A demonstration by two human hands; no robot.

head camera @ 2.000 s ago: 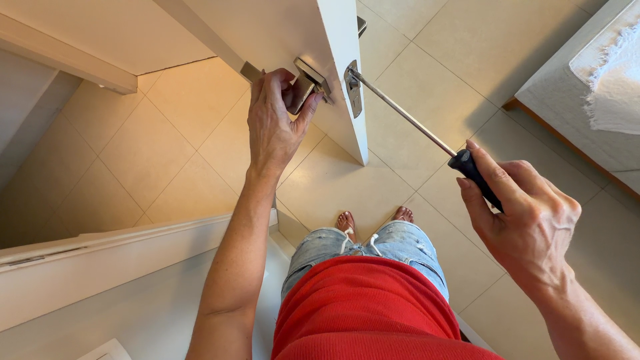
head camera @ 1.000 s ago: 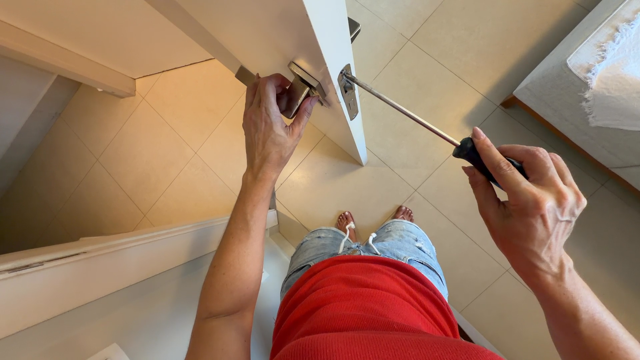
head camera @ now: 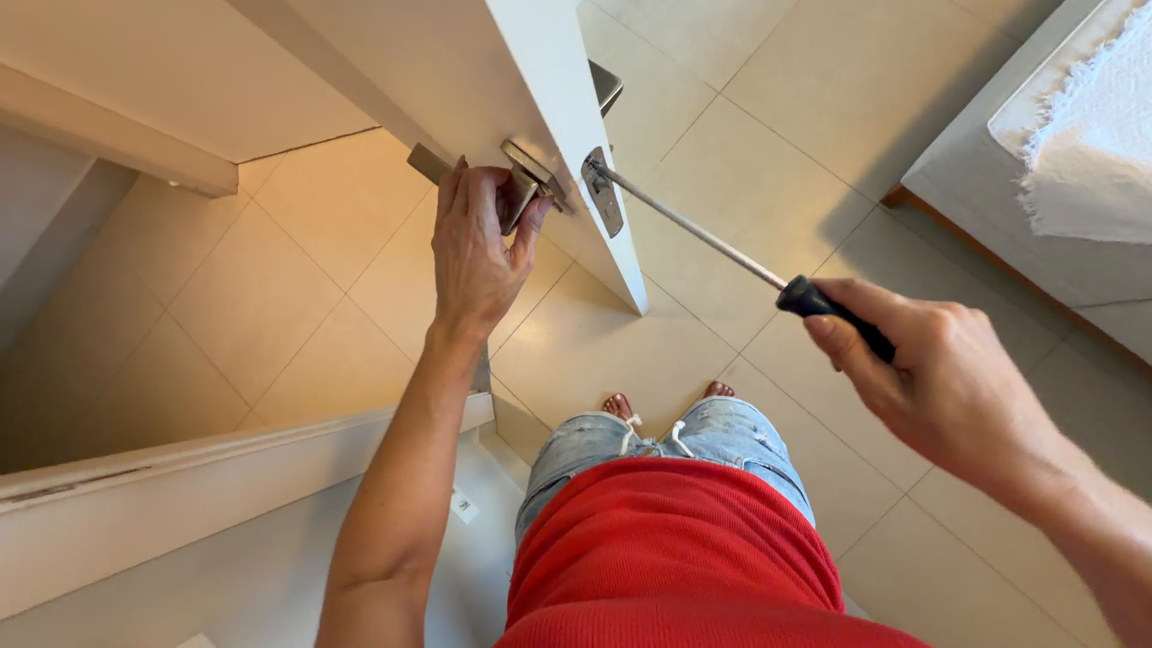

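Note:
My right hand (head camera: 936, 387) grips the black handle of a long screwdriver (head camera: 697, 232). The tip of its shaft meets the upper part of the metal lock faceplate (head camera: 605, 193) on the edge of a white door (head camera: 562, 117). On the door's left face, my left hand (head camera: 481, 234) holds a metal door handle (head camera: 517, 200) between thumb and fingers, beside its mounting plate (head camera: 533, 164). Part of the handle is hidden by the fingers. Beyond the door's other face, part of a second dark metal handle (head camera: 606, 87) shows.
A white door frame (head camera: 270, 450) runs along the lower left. My feet (head camera: 619, 407) stand on the tiled floor (head camera: 792, 180) below the door. At the upper right is a light upholstered piece of furniture (head camera: 963, 153) with a fringed white cloth (head camera: 1093, 153) on it.
My right hand has shifted its grip on the screwdriver handle; its fingers now wrap around it differently. The tip stays at the upper faceplate. My left hand stays on the door handle.

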